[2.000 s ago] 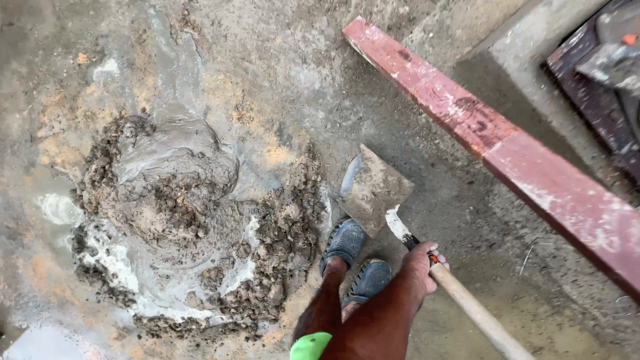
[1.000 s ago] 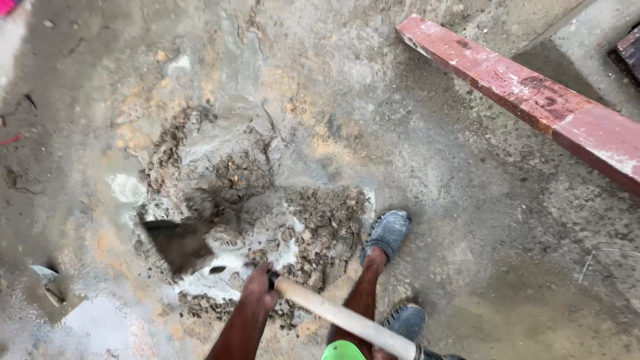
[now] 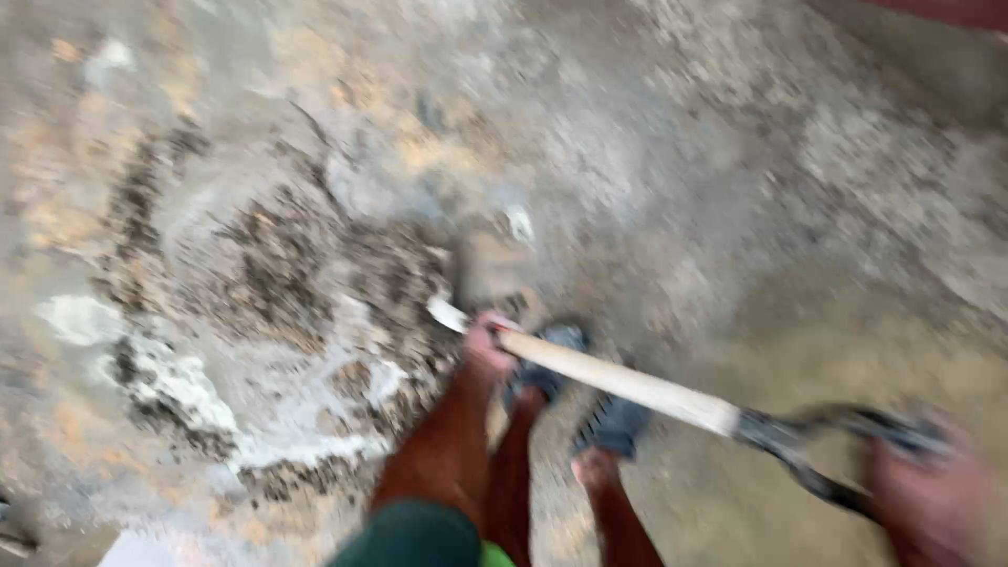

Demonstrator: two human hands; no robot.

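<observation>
My left hand (image 3: 490, 344) is closed around the lower shaft of a shovel (image 3: 622, 379), close to its metal socket. At the right, blurred by motion, my right hand (image 3: 929, 480) grips the black D-shaped handle at the shovel's other end. The shovel's blade is blurred and hard to make out at the right edge of a mound of wet grey-brown mortar mix (image 3: 276, 268). Pale wet cement paste (image 3: 181, 386) lies along the mound's lower left side.
My feet in grey-blue clogs (image 3: 614, 425) stand just below the shaft. Rough stained concrete floor (image 3: 669, 197) surrounds the mound. A red beam (image 3: 953, 9) crosses the top right corner, and a small blurred object (image 3: 16, 543) lies at the bottom left.
The shovel's blade was over the mound's lower left part one second ago and is now at its right edge. My left hand has moved right with it. My right hand has come into view.
</observation>
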